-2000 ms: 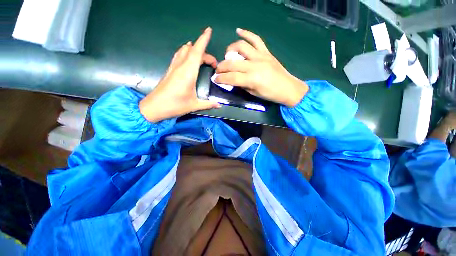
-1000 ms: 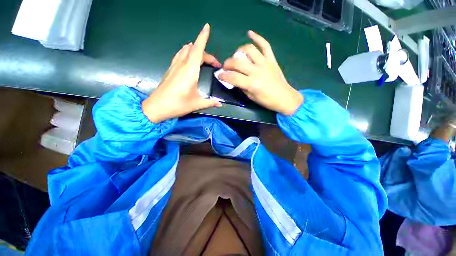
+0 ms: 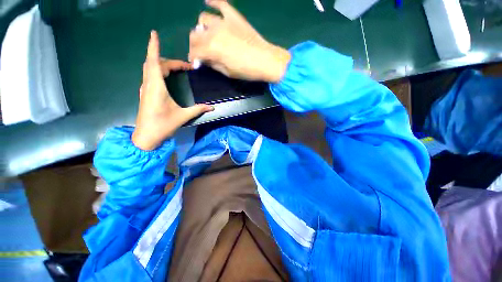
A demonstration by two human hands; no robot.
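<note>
A black, glossy phone-like slab (image 3: 217, 87) lies on the green bench mat (image 3: 104, 49) near its front edge. My left hand (image 3: 159, 93) spans the slab's left end, with the thumb at the near side and a fingertip at the far side. My right hand (image 3: 236, 49) is over the slab's far side, its fingers curled on a small white wipe (image 3: 196, 64) that shows at the fingertips. The right hand hides part of the slab, and the view is somewhat blurred.
A thick white folded stack (image 3: 33, 71) stands at bench left. A white bottle (image 3: 354, 6) is cut off at the top edge, with a white block (image 3: 447, 27) to its right. A brown carton (image 3: 60, 204) is below the bench edge. Another person's blue sleeve (image 3: 459, 113) is at right.
The view has shifted and turned, so hands and slab appear further left and the bottle higher. The blister tray has left the picture. My hands are still at the slab.
</note>
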